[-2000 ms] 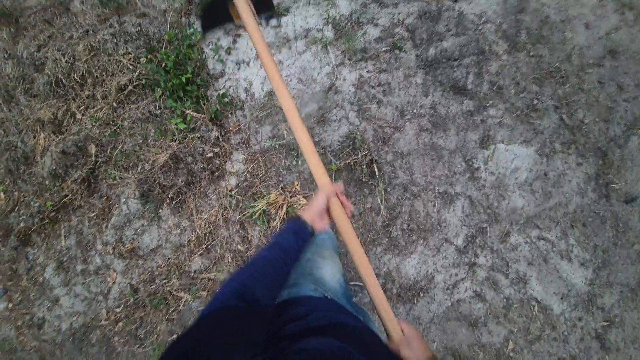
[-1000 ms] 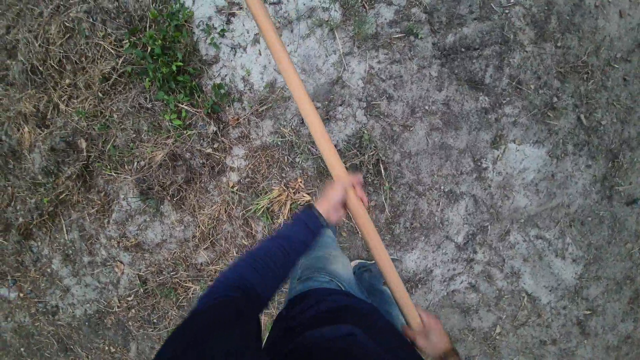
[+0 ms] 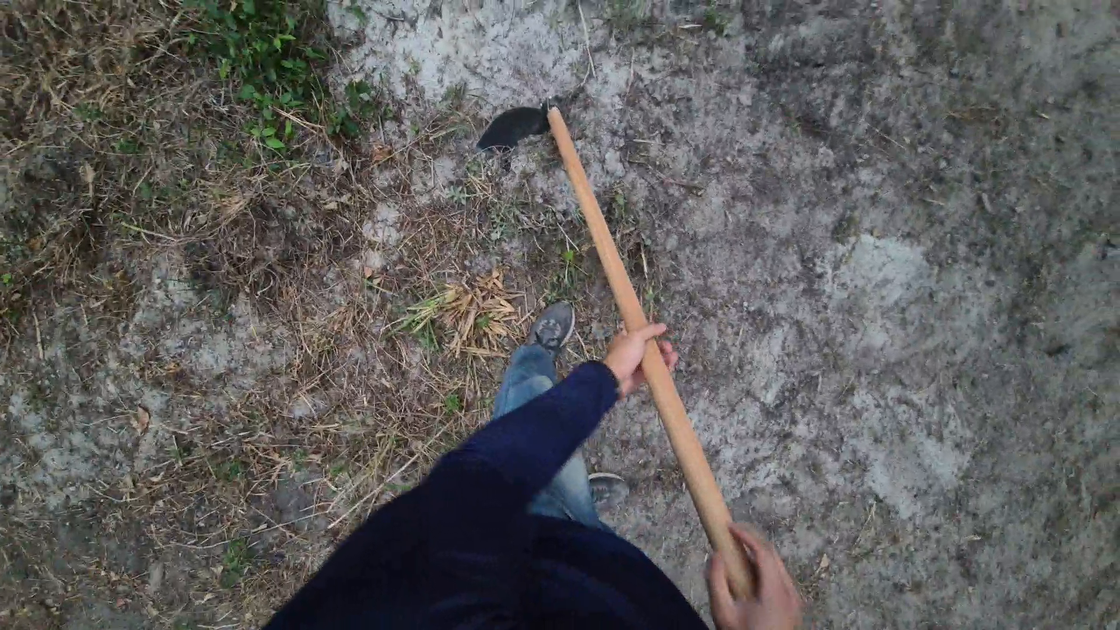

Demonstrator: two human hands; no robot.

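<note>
A long wooden handle runs from the upper middle of the head view down to the lower right. At its far end a dark metal hoe blade points left, close to the ground among dry stems. My left hand grips the handle about midway, its thumb lying over the wood. Near the butt end, my right hand is wrapped round the handle, slightly blurred.
Green leafy weeds grow at the upper left, with dry grass around them. A yellowing grass clump lies beside my forward shoe. My other shoe is farther back. Bare grey soil spreads at the right.
The hoe blade, out of view one second ago, is now low over the ground at upper middle. Both hands have kept their hold on the handle. My forward shoe has come into view.
</note>
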